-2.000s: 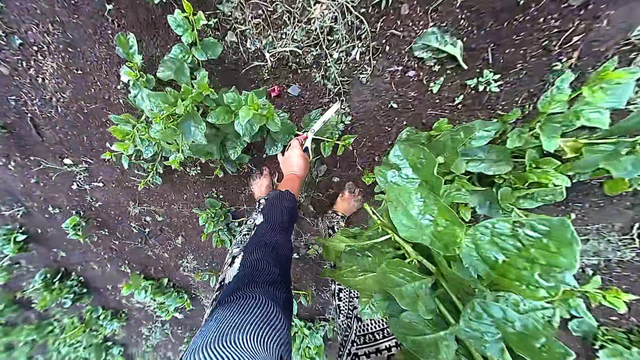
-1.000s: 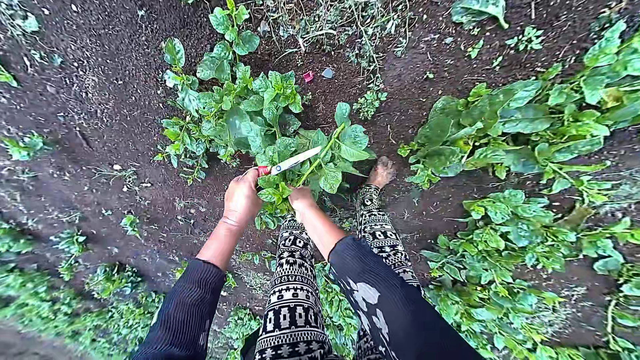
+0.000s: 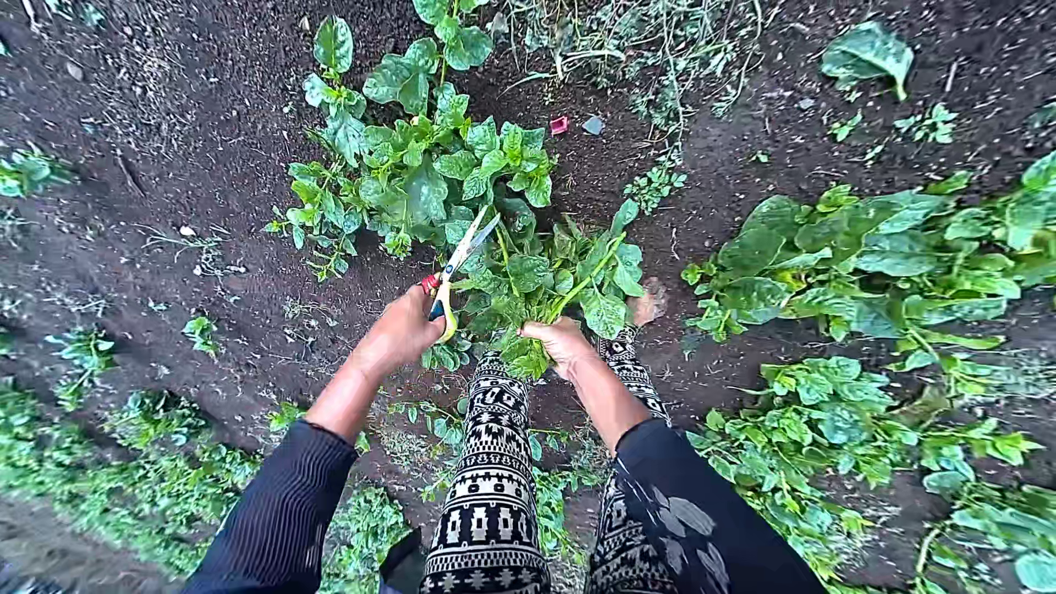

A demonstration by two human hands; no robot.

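Observation:
My left hand (image 3: 398, 330) is closed around the handles of a pair of scissors (image 3: 462, 257), which show red, blue and yellow. The blades are slightly apart and point up and right, at the edge of a leafy green plant (image 3: 425, 186). To its right, my right hand (image 3: 563, 340) grips a bunch of cut leafy stems (image 3: 540, 276) low down, the leaves fanning upward above the fist. Part of the bunch overlaps the plant, so where one stops and the other begins is unclear. The fingertips of both hands are partly hidden.
A bare foot (image 3: 648, 304) stands on dark soil just right of the bunch. Large leafy greens (image 3: 874, 260) lie at the right, with more plants (image 3: 817, 437) below. A single leaf (image 3: 868, 58), dry stalks (image 3: 660, 41) and a small red scrap (image 3: 559, 125) lie farther up.
My right hand, out of view two seconds ago, has come in and holds stems. The scissors' blades, together one second ago, are now apart and point more steeply upward.

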